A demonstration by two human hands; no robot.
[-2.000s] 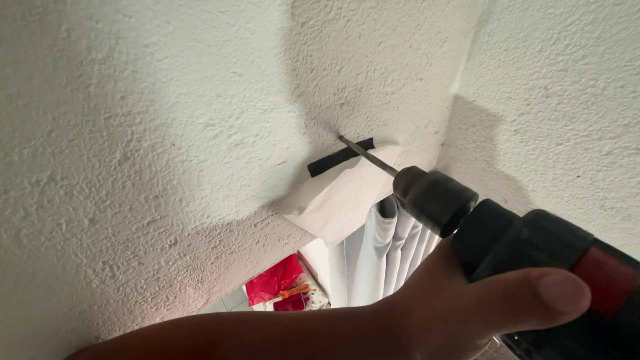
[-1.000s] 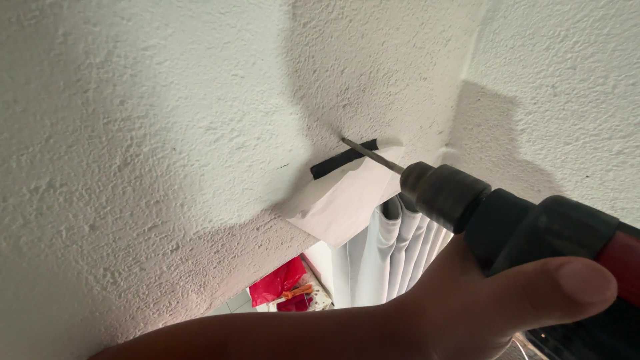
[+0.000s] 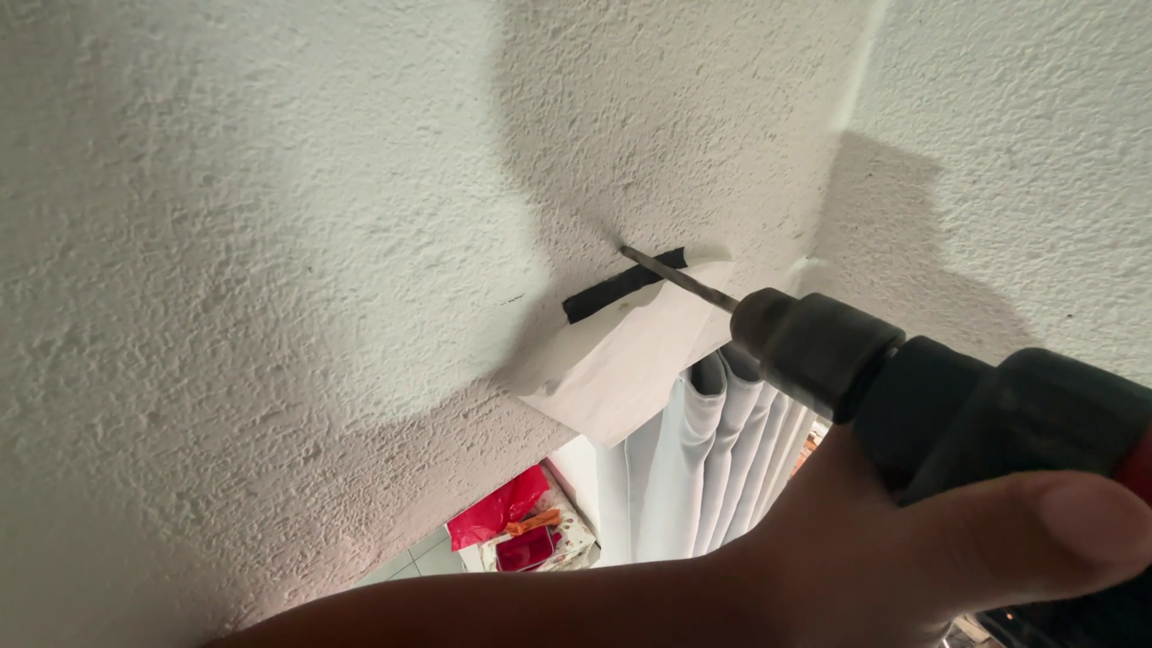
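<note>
My left hand reaches in from the lower left and is closed around the body of a black and red power drill, its thumb on the near side. A thin drill bit runs from the dark chuck, its tip against the textured white wall. Just below the tip, a strip of black tape holds a sheet of white paper to the wall; the bit crosses in front of the tape. The drill's rear and handle are mostly hidden or outside the view. My right hand is not in view.
A second textured wall meets the first at a corner on the right. Pale gray curtains hang beyond the paper. Lower down are a red plastic bag, a red container and floor tiles.
</note>
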